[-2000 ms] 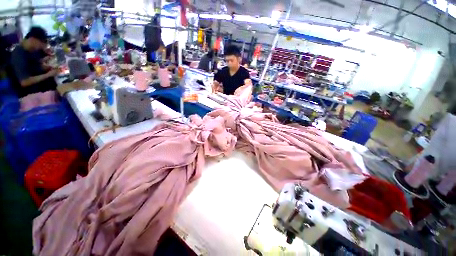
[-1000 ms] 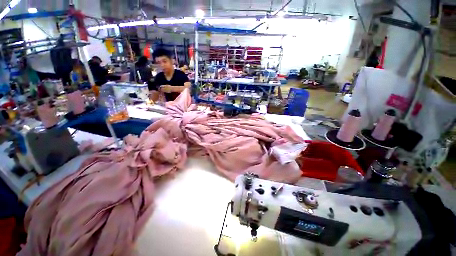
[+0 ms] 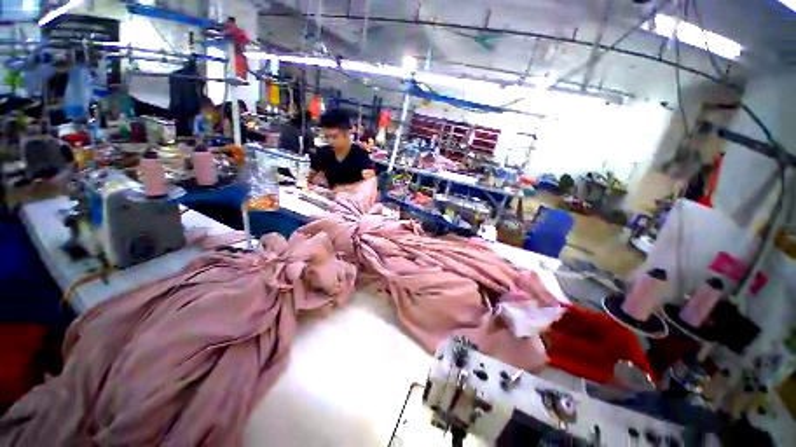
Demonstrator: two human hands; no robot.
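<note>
Neither of my hands is in the picture. A large heap of dusty-pink garment fabric (image 3: 188, 336) lies over the left part of the white table (image 3: 336, 375) and runs off the picture's lower left. It is bunched into a knot-like gather near the middle. A second pink fabric bundle (image 3: 436, 266) spreads from there towards the right, with a white piece (image 3: 529, 318) at its end. The white sewing machine head (image 3: 524, 406) is at the lower right, cut off by the bottom edge. Its needle area is at the very bottom and hard to make out.
A red basket (image 3: 598, 345) sits behind the machine. Pink thread cones (image 3: 646, 297) stand at the right. Another sewing machine (image 3: 135, 223) is at the left. A person in a dark top (image 3: 342, 164) sits behind the fabric. A blue basket (image 3: 549, 231) is farther back.
The view has swung right, then partly back left and upward. The machine's screen panel now shows less than a second ago. The fabric heaps look unmoved on the table.
</note>
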